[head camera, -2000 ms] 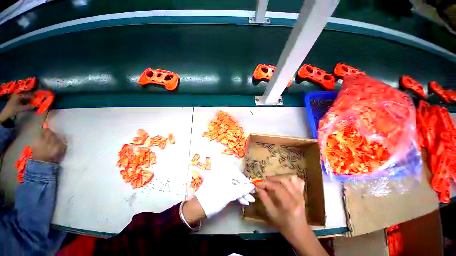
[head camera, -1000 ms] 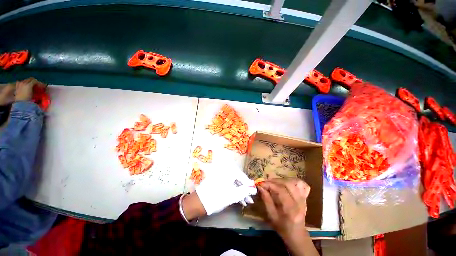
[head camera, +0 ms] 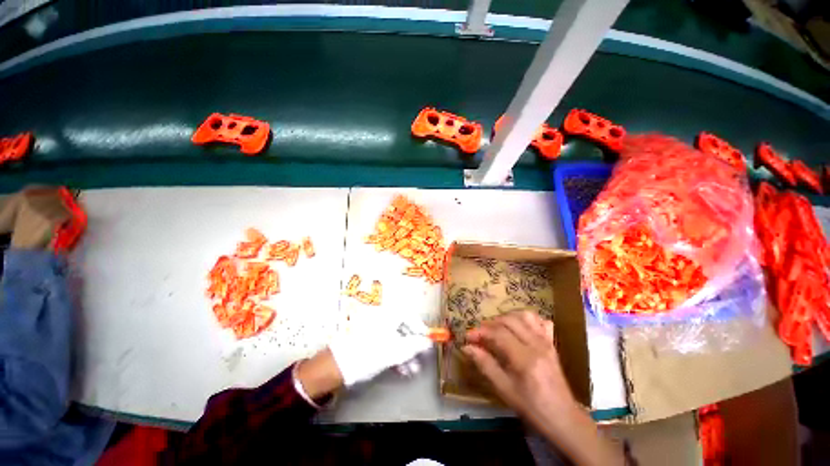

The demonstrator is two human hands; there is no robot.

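My left hand [head camera: 378, 353], in a white glove, holds a small orange plastic part [head camera: 440, 335] at its fingertips, by the left wall of the open cardboard box [head camera: 569, 319]. My bare right hand [head camera: 521, 359] is over the box, its fingertips just right of the part and apart from it. Whether its fingers pinch a tiny piece cannot be told. Tiny dark metal parts [head camera: 496, 287] are scattered on the box floor. Small orange parts lie in a pile [head camera: 409, 235] behind the box's left side and another pile [head camera: 241, 291] further left.
A clear bag of orange parts [head camera: 669, 237] sits on a blue basket [head camera: 569, 200] at right, beside heaped orange mouldings [head camera: 794, 264]. Orange shells [head camera: 232, 132] lie on the green belt [head camera: 364, 82] behind a white upright [head camera: 546, 86]. A co-worker's denim sleeve [head camera: 36, 319] is at left.
My left hand has moved left with the orange part, apart from my right hand, which stays over the box. The shells on the belt have shifted left.
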